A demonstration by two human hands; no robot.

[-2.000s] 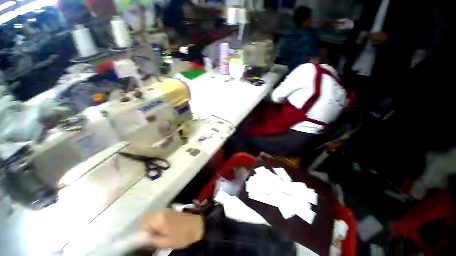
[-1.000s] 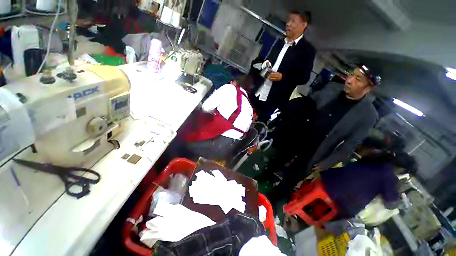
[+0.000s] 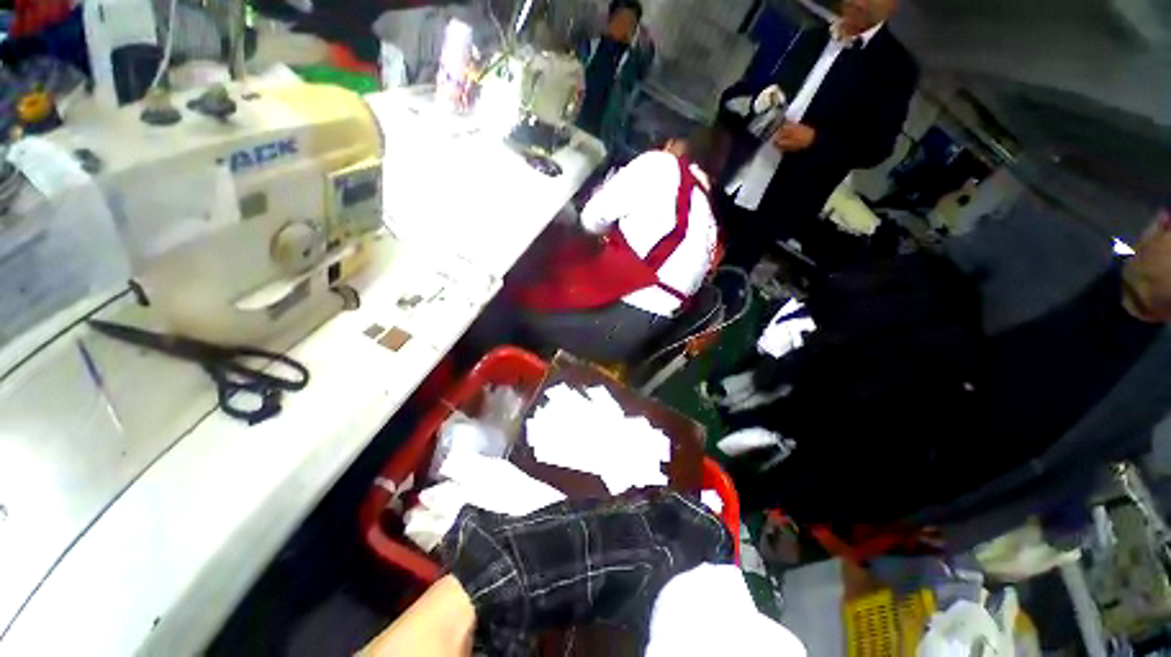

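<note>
A hand (image 3: 430, 626), by its plaid sleeve (image 3: 591, 558) my right hand, shows at the bottom edge. It is cut off and its fingers are hidden, so I cannot tell what it holds. My left hand is out of the picture. Small white cut pieces (image 3: 597, 439) lie fanned on a dark brown board over the red basket (image 3: 383, 520), beyond my sleeve. White cloth pieces (image 3: 482, 494) and crumpled clear plastic (image 3: 494, 417) lie in the basket's left part. A bright white cloth (image 3: 719, 622) shows at the bottom, right of my hand.
The sewing machine (image 3: 193, 193) stands at left on the white table (image 3: 244, 513). Black shears (image 3: 251, 379) and a thin pen (image 3: 100, 383) lie on the table. A person in a red apron (image 3: 668, 231) sits beyond. Other people (image 3: 822, 116) are at right; yellow crates (image 3: 886, 625) are at lower right.
My right hand and sleeve, first over the table, then the sleeve across the basket, now show lower down. The view has swung right, then slightly back. The standing person at right appears nearer.
</note>
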